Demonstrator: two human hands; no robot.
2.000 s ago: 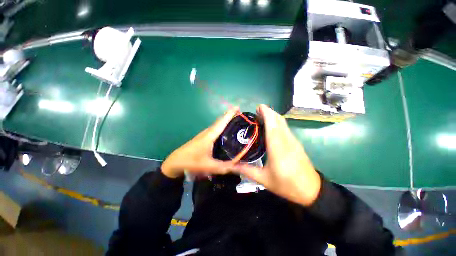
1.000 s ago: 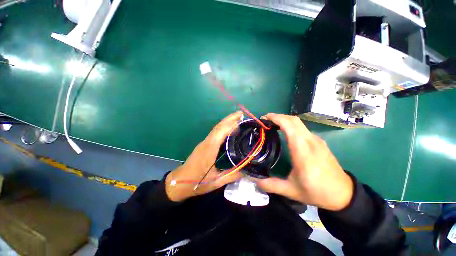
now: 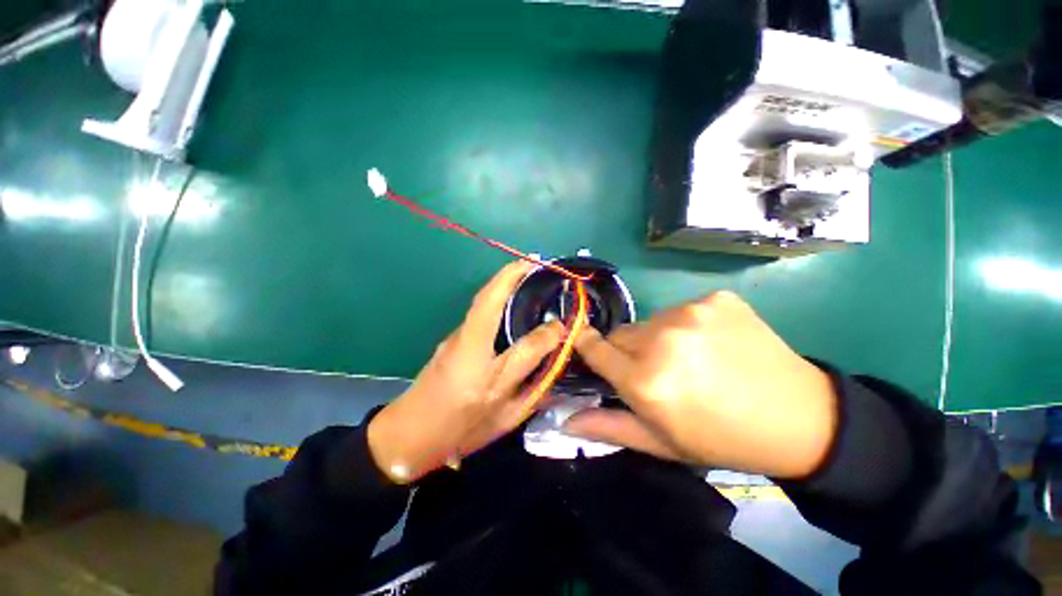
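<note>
A round camera housing with a black inner part faces up at the bench's near edge. Its white foot points towards me. My left hand holds the housing's left side, with a finger at the opening. My right hand has its fingertips in the opening and its thumb by the foot. Red and orange wires cross the opening. One red wire runs up left to a white connector plug over the bench. The fingers hide part of the inside.
A white-and-black screw feeder stands at the back right, with a dark cylindrical screwdriver beside it. A white camera unit lies at the far left, its white tail cable hanging over the near edge of the green bench.
Both hands have moved from around the housing's sides to bring fingers into its opening. The plug and red wire now lean further left. The view has shifted.
</note>
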